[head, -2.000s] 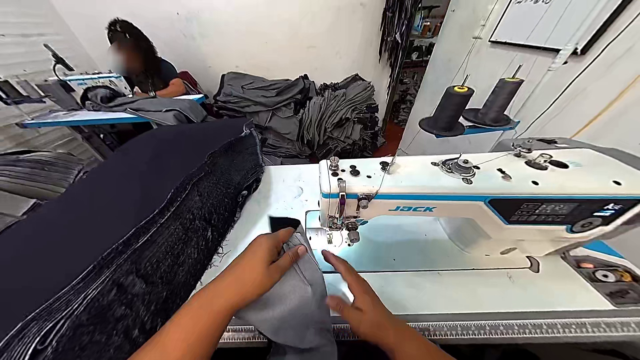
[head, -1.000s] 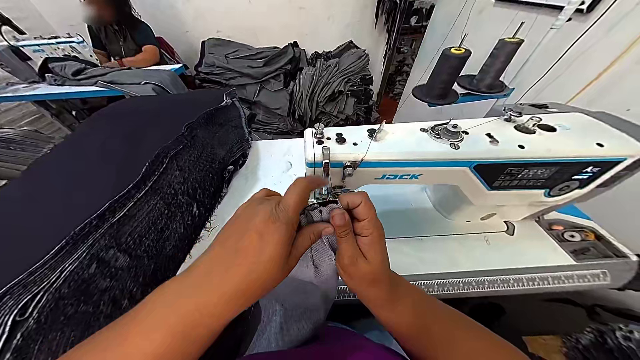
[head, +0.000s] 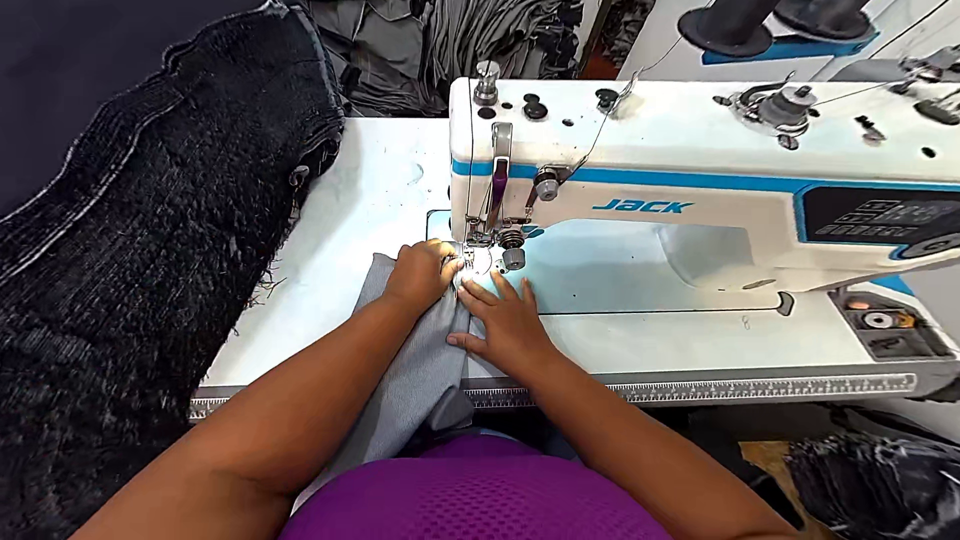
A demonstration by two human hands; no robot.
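A white Jack sewing machine (head: 637, 150) stands on the worktable, its lamp lighting the needle area. Grey denim fabric (head: 412, 375) runs from my lap up to the presser foot (head: 469, 256). My left hand (head: 421, 276) grips the fabric between thumb and fingers, just left of the foot. My right hand (head: 504, 322) lies with spread fingers at the fabric's right edge, its fingertips just right of and below the foot. The edge under the foot is partly hidden by my fingers and the glare.
A big stack of dark denim pieces (head: 187, 187) covers the left of the table. Behind lie piled grey garments (head: 487, 45). Black thread cones (head: 724, 30) stand behind the machine. A ruler strip (head: 750, 387) runs along the front edge, with a small parts tray (head: 892, 322) at right.
My hands have parted from where they held the cloth together before the needle. The right hand has let go and spread out flat; the left remains on the cloth. The view has tilted downward.
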